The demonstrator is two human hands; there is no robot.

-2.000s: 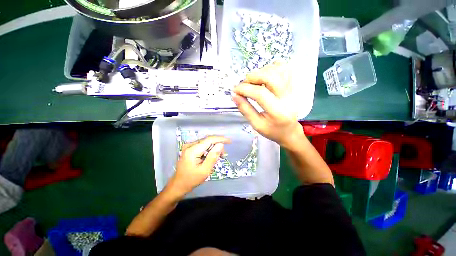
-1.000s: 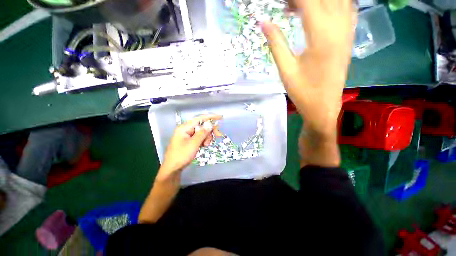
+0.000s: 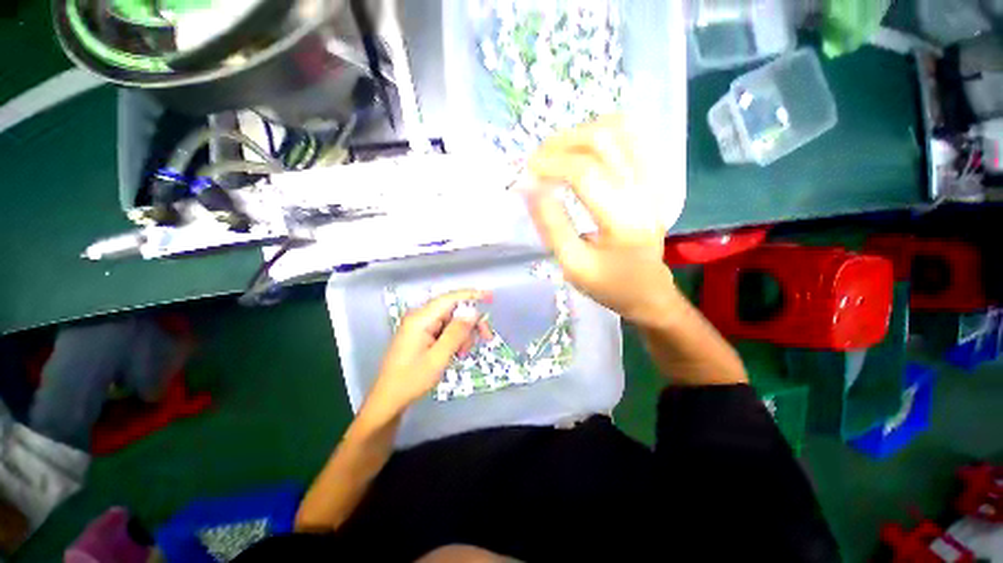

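Note:
My left hand (image 3: 423, 346) is over the lap-side tub (image 3: 368, 412), its thumb and fingertips closed around a small white part (image 3: 466, 312). White and green parts (image 3: 489, 372) lie spread in that tub. My right hand (image 3: 599, 220) is at the right end of the assembly machine (image 3: 385, 209), thumb and index finger close together. Whether a part is between them is blurred by glare. The bench tub (image 3: 669, 143) with a heap of white and green parts is behind my right hand.
A steel bowl feeder (image 3: 209, 66) stands at the back left, with air lines below it. A pneumatic cylinder (image 3: 116, 245) sticks out left. Two small clear boxes (image 3: 797, 105) are right of the bench tub. Red stools (image 3: 858, 297) and blue crates are below. Another person's leg (image 3: 83, 368) shows at left.
My right hand swung out over the bench tub, then came back to the machine's right end. My left hand stayed over the lap-side tub. The camera view shifted.

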